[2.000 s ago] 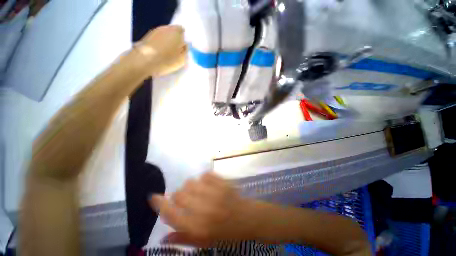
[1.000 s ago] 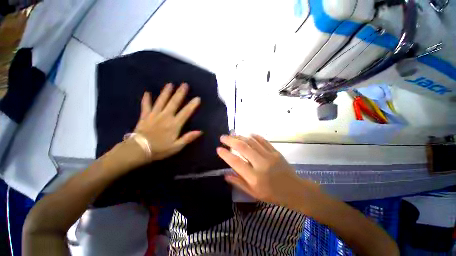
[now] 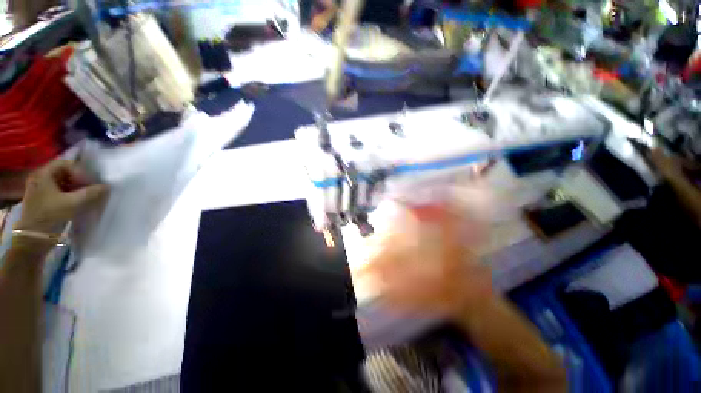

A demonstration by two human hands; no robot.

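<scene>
A black panel lies flat on the white table, left of the sewing machine and over the table's front edge. My left hand is at the far left, its thumb and fingers closed on the edge of a light panel, which is partly raised and blurred. My right hand is strongly blurred, just right of the needle area and over the machine bed. A red thing shows at its fingers, but I cannot tell whether it is held.
Red fabric and a bundle of pale pieces are at the back left. A blue crate with light and black pieces is below the table at right. Another person's arm shows at the right edge.
The view has tilted up. My left hand has left the black panel, moved far left and taken hold of a light panel. My right hand has moved right, off the black panel.
</scene>
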